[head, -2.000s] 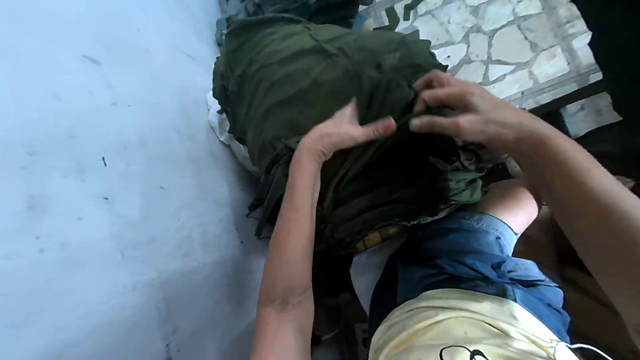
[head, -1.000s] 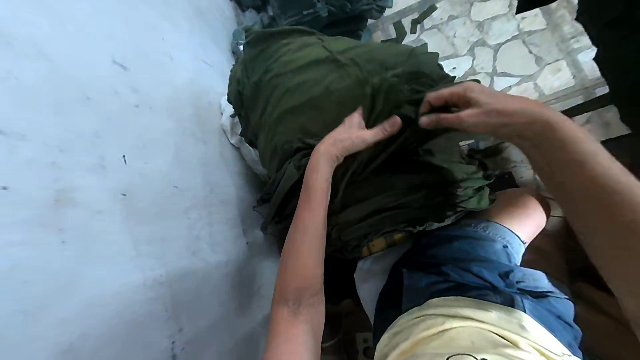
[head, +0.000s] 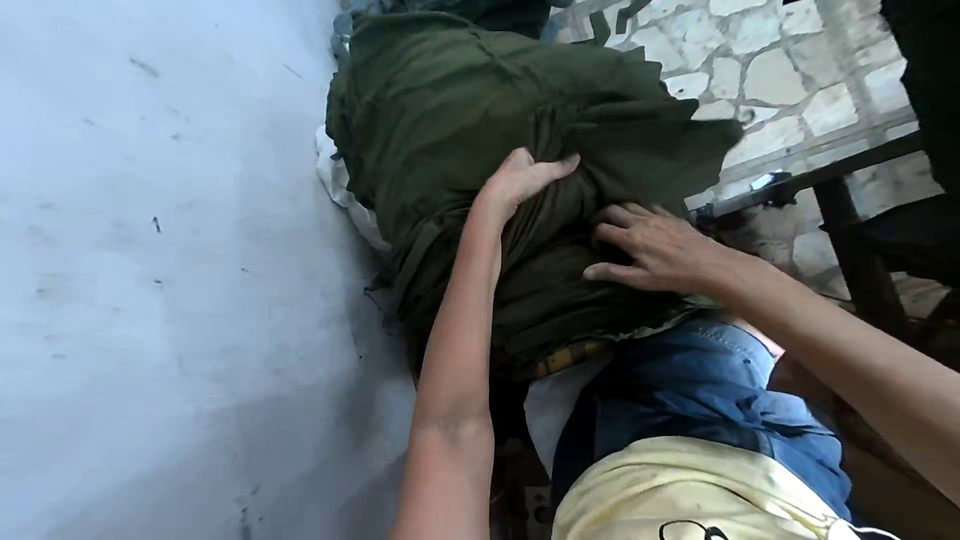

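Note:
A thick pile of dark green cloth lies in front of me, its upper layers bunched into folds near the middle. My left hand presses on those folds with the thumb stretched out to the right; its fingers are partly hidden, and whether they grip cloth is unclear. To the right and a little nearer my body, my right hand rests on the pile with fingers spread and no cloth visibly pinched. A yellow and dark patterned edge shows under the near side of the pile.
A pale wall-like surface runs along the left. White plastic or cloth pokes out beside the pile. Bluish cloth lies at the far end. On the right are a dark metal frame and a floor of irregular stone pieces.
My right hand has moved from the bunched folds down toward the near part of the pile, its fingers now spread. A green flap now lies extended to the right.

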